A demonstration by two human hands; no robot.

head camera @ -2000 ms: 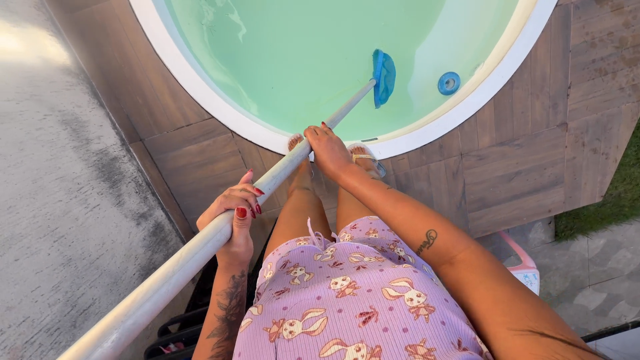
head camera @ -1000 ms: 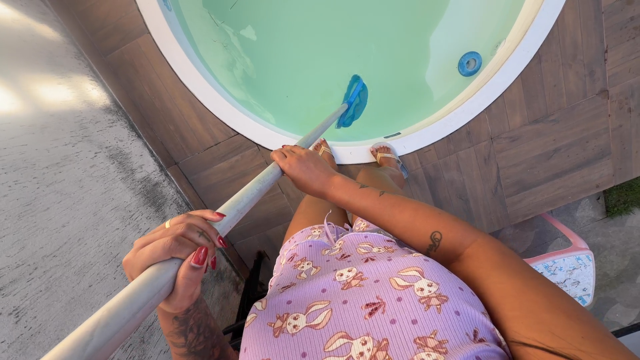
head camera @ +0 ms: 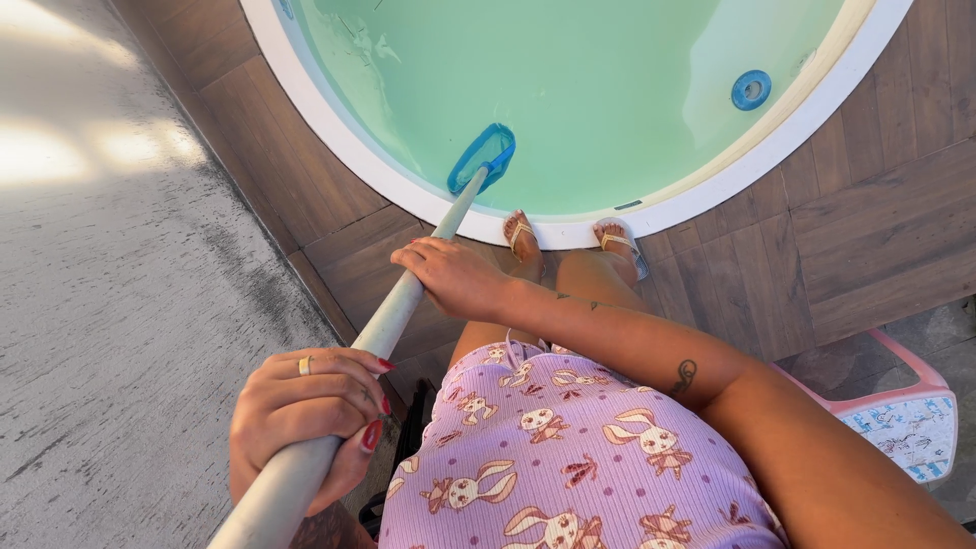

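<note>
A long pale pole [head camera: 396,306] runs from the bottom left up to a blue skimmer net [head camera: 482,158], which lies in the greenish water of a round pool [head camera: 564,236] near its white rim. My left hand [head camera: 313,415] is wrapped around the pole's lower part, with a ring and red nails showing. Farther up the pole, closer to the net, my right hand [head camera: 450,276] grips it from above, its arm reaching across from the right. Some of its fingers are hidden behind the pole.
Both sandalled feet stand at the pool rim on wood-look decking [head camera: 892,221]. A rough grey surface [head camera: 114,320] lies along the left. Inside the pool at right is a blue ring fitting [head camera: 751,90]. A pink-framed chair [head camera: 903,431] stands at lower right.
The skimmer net has moved left through the water and now lies closer to the rim. Both hands have stayed on the pole.
</note>
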